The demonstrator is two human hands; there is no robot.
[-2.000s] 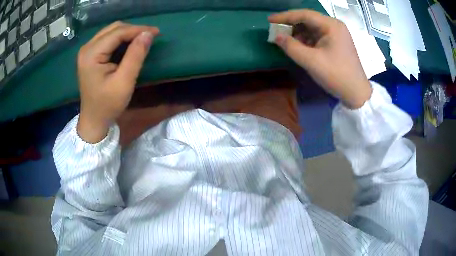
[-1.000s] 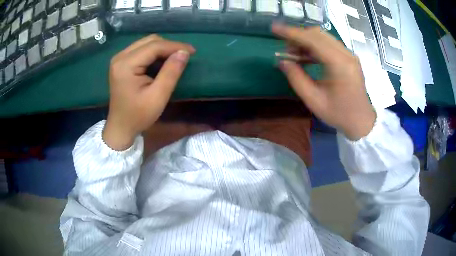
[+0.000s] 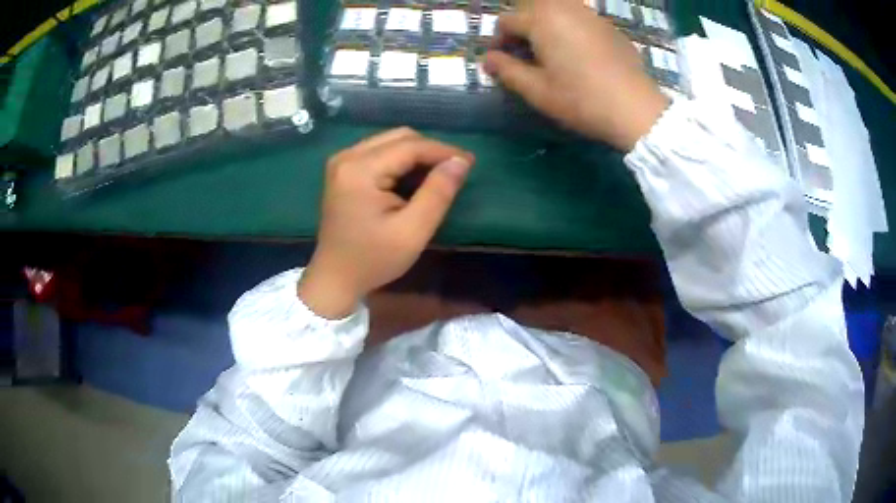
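Observation:
My left hand [image 3: 388, 211] hovers over the front of the green mat [image 3: 265, 201]. Its thumb and index fingertips are together and nothing shows between them. My right hand [image 3: 580, 74] is over the back blister tray [image 3: 422, 100], its fingertips at the pockets in the tray's middle. The hand hides part of this tray, and whether the fingers hold a cell cannot be told. Whitish pouch cells [image 3: 447, 71] with amber edges sit in the tray's rows.
A second clear tray [image 3: 177, 162] of greyish-white cells lies at the left. At the right are backing sheets with grey pieces [image 3: 815, 162] and overlapping white sheets [image 3: 855, 187]. A yellow line [image 3: 835, 44] edges the mat at the back.
The view has shifted, showing more of both trays. My right hand has moved forward from above the mat to the back tray; the pale cell it held is no longer distinguishable. My left hand keeps its pinch.

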